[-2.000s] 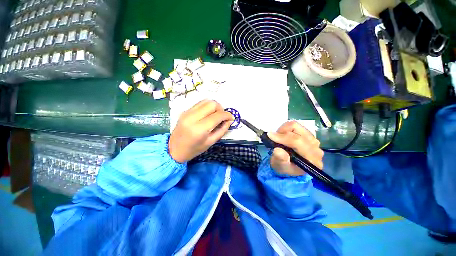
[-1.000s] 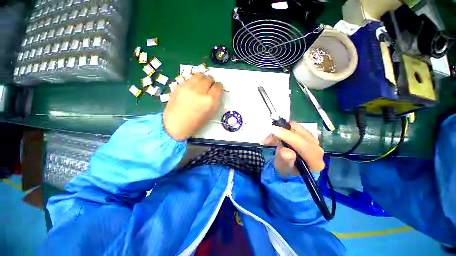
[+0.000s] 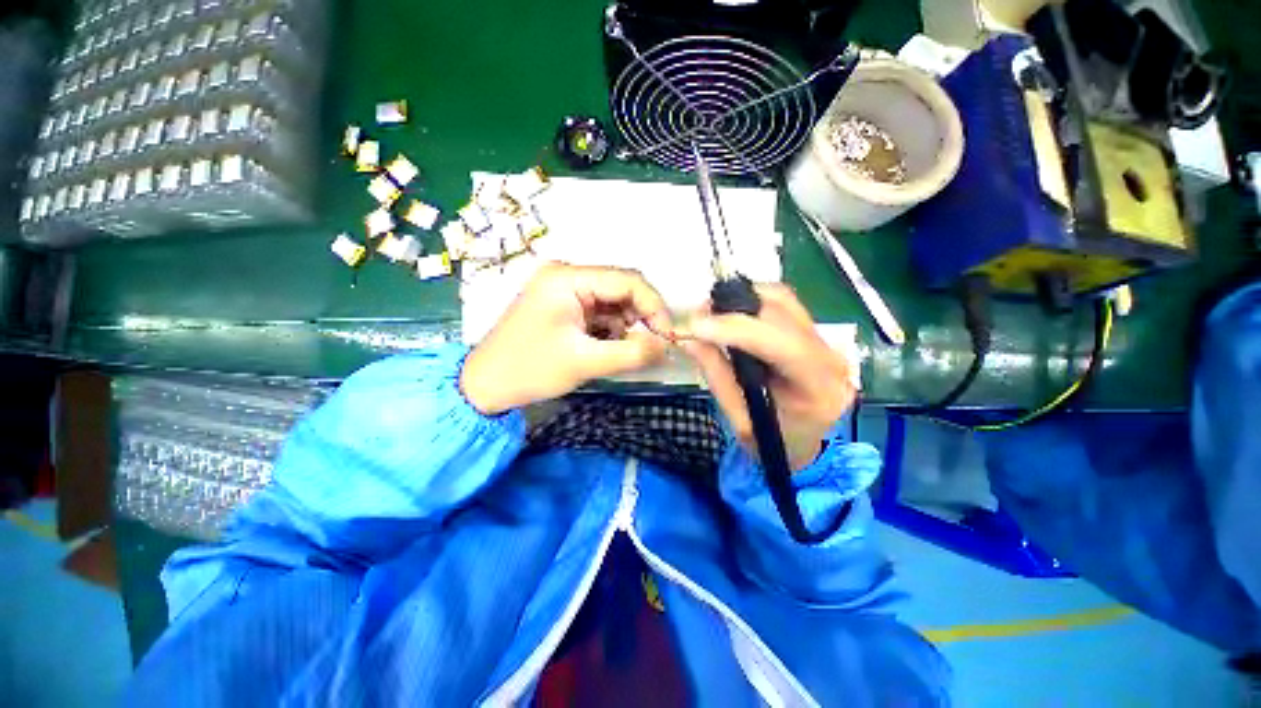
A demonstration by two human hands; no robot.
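Note:
My left hand (image 3: 564,332) is over the front of the white pad (image 3: 664,221), its thumb and forefinger pinched on a small part with thin reddish leads (image 3: 667,333). My right hand (image 3: 777,362) holds the black-handled soldering iron (image 3: 714,221), its silver shaft pointing away from me over the pad. My right fingertips meet the same thin leads. The ring circuit board is not visible; my hands cover that part of the pad. Silver-white cells (image 3: 477,228) lie loose at the pad's left corner and on the green mat.
Clear trays of cells (image 3: 173,118) stand at left. A small dark round assembly (image 3: 582,141) lies beside the fume fan (image 3: 712,104). Tweezers (image 3: 860,288), a cream pot (image 3: 929,132) and the blue soldering station (image 3: 989,180) are at right. A person's blue sleeve (image 3: 1228,401) shows far right.
My left hand has come back from the cells to the pad's front with a small part. My right hand has moved left to meet it, turning the iron more upright. The ring board is now out of sight.

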